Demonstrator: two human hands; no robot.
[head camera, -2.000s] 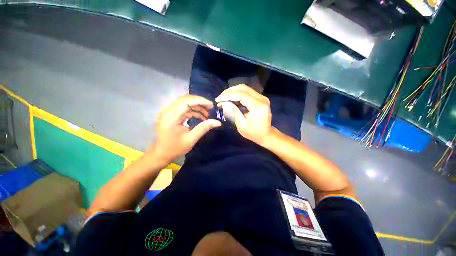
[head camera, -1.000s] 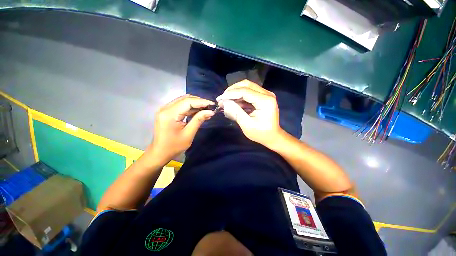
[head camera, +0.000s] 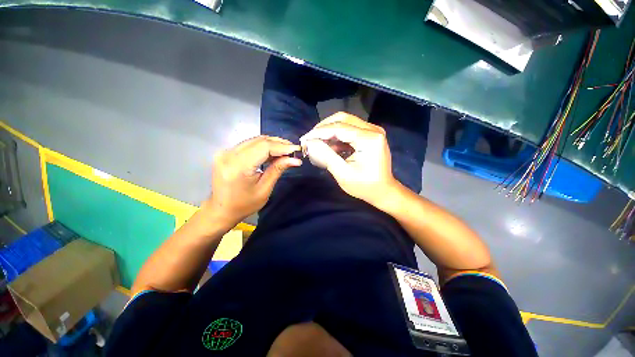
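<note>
A tiny dark piece (head camera: 299, 153) is pinched between the fingertips of both hands, above the dark-clothed lap. It is too small and too covered by the fingers to tell its shape. My left hand (head camera: 248, 174) holds it from the left with thumb and index fingertip. My right hand (head camera: 354, 157) holds it from the right, its fingers curled and its thumb against the piece. The fingertips of the two hands nearly touch. No wires can be made out clearly at the held piece.
The green bench (head camera: 390, 63) edge runs across beyond my hands. A dark machine with a pale plate (head camera: 480, 31) stands on it. Loose wire bundles (head camera: 557, 132) hang over its edge at right, above a blue bin (head camera: 572, 183). A cardboard box (head camera: 66, 282) is at lower left.
Two seconds ago the fingers of my left hand were spread wider, with a bluish-white glint between the hands. The fingertips have since closed in around the piece. My hands stay in nearly the same place.
</note>
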